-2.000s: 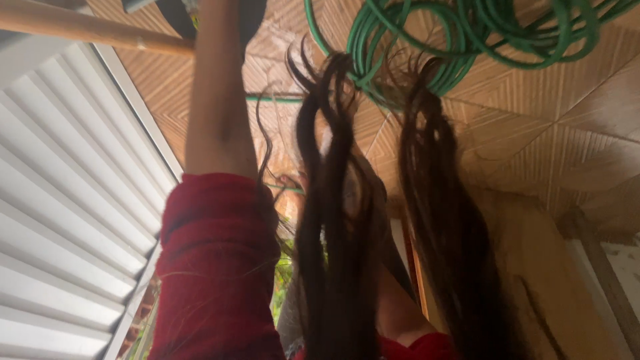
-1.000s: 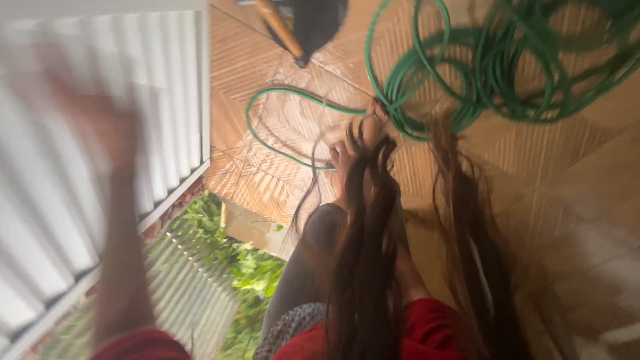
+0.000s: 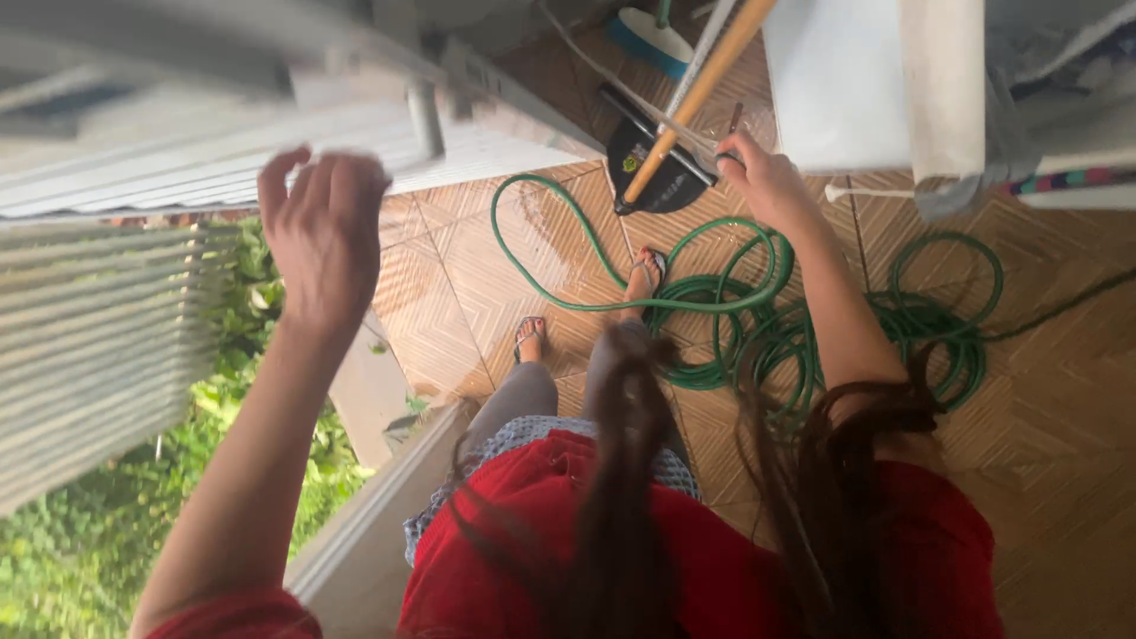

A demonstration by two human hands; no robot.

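Observation:
My left hand is raised in front of the white ribbed panel, its fingers bent; blur hides whether anything is between them. At the upper right, my right hand pinches a thin pale cord, which runs up and left from the fingers. Just left of that hand, a wooden pole slants down over a black dustpan-like piece on the floor. A green hose lies looped below, partly behind my right forearm. Long dark hair covers part of the view.
My feet in flip-flops stand on patterned floor tiles beside the hose coils. A blue and white brush head is at the top, with a white box-like surface to its right. Green plants show beyond a low ledge.
The view has swung widely. My right hand now shows with the pale cord in its fingers. My left hand, blurred and spread at the left a second ago, now has its fingers bent.

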